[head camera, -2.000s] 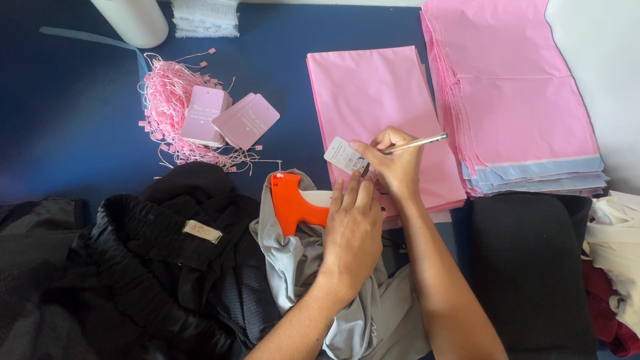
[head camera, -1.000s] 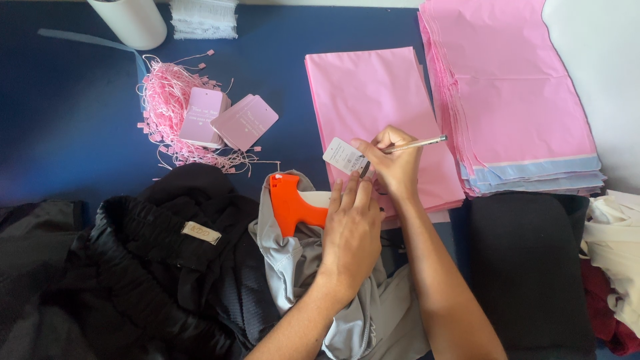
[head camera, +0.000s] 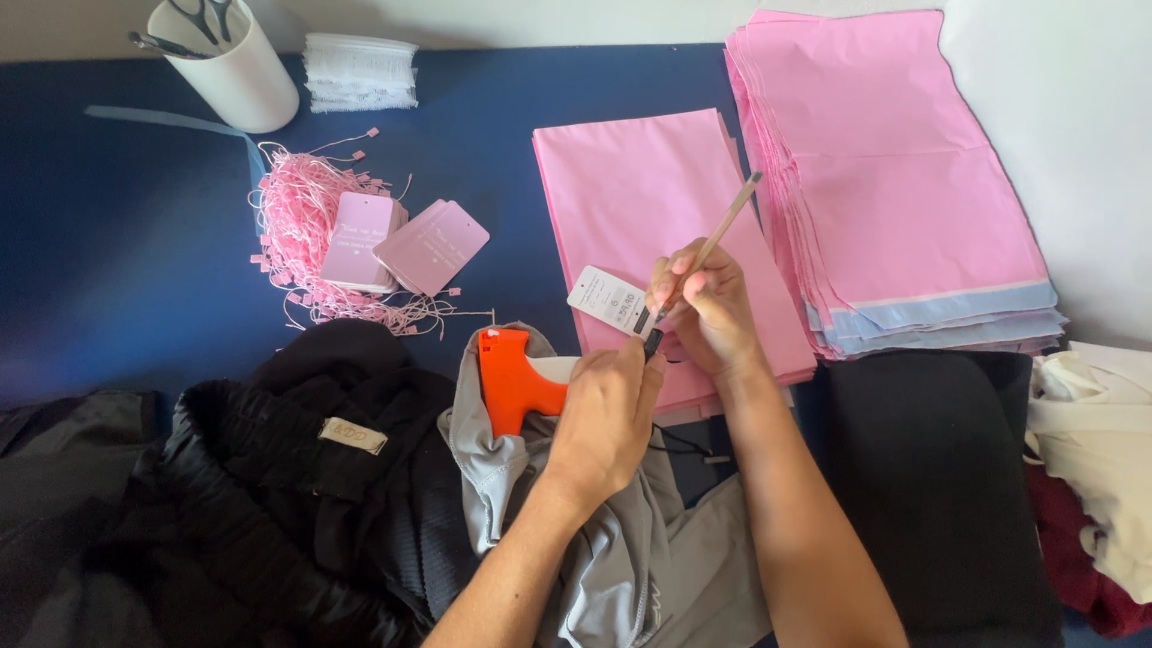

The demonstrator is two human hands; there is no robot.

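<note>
My right hand (head camera: pixel 706 301) grips a slim pen (head camera: pixel 720 229), its tip pointing down toward my left hand. Between the fingers of my left hand (head camera: pixel 612 409) is a small black pen cap (head camera: pixel 652 344). A white tag (head camera: pixel 598 295) with writing lies on the stacked pink plastic bags (head camera: pixel 643 193), just above my left fingers. The orange and white tagging gun (head camera: pixel 513 382) rests on grey fabric (head camera: pixel 621 549), beside my left hand; part of it is hidden by that hand.
Pink string fasteners (head camera: pixel 301 202) and pink tags (head camera: pixel 441 243) lie at left, near a white cup (head camera: pixel 247 81) and white plastic fasteners (head camera: pixel 360 72). Black garments (head camera: pixel 315 504) fill the lower left. More pink bags (head camera: pixel 882 171) and folded black cloth (head camera: pixel 927 486) are at right.
The pen has swung from nearly level to steeply slanted in my right hand, and its tip has come off the tag. A black cap now shows at my left fingers.
</note>
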